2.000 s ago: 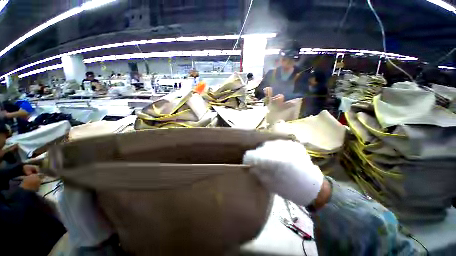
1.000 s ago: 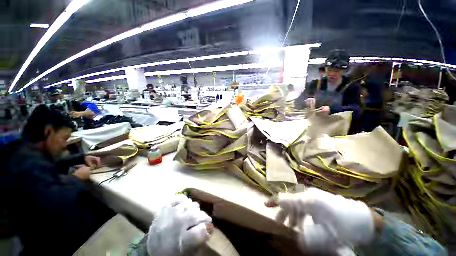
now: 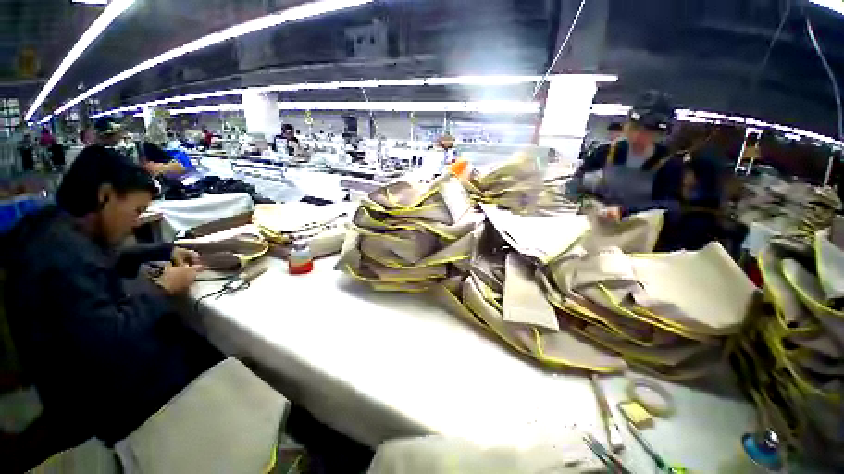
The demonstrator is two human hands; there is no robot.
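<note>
A beige piece (image 3: 481, 455) lies at the bottom centre, cut off by the picture's edge. Another beige panel (image 3: 208, 421) with a little yellow edging is at the bottom left. Neither of my hands is visible. Small tools lie on the white table's right part: a long pale-ended brush (image 3: 607, 414), a small yellow block (image 3: 637, 413), a pale tape ring (image 3: 651, 396), a slim tool with a green end (image 3: 655, 452) and thin dark pointed tools (image 3: 603, 452), partly cut off below.
Beige bag stacks with yellow edges stand along the white table (image 3: 342, 356), at centre (image 3: 407, 236) and right (image 3: 685, 287). A red-based bottle (image 3: 300, 259) stands left. A blue-topped item (image 3: 763, 448) is lower right. One person sits left (image 3: 93, 287); another stands behind the stacks (image 3: 639, 171).
My two gloved hands and the dark bag opening between them have left the picture. The view has shifted, bringing the tools at the right and the beige panel at the bottom left into view.
</note>
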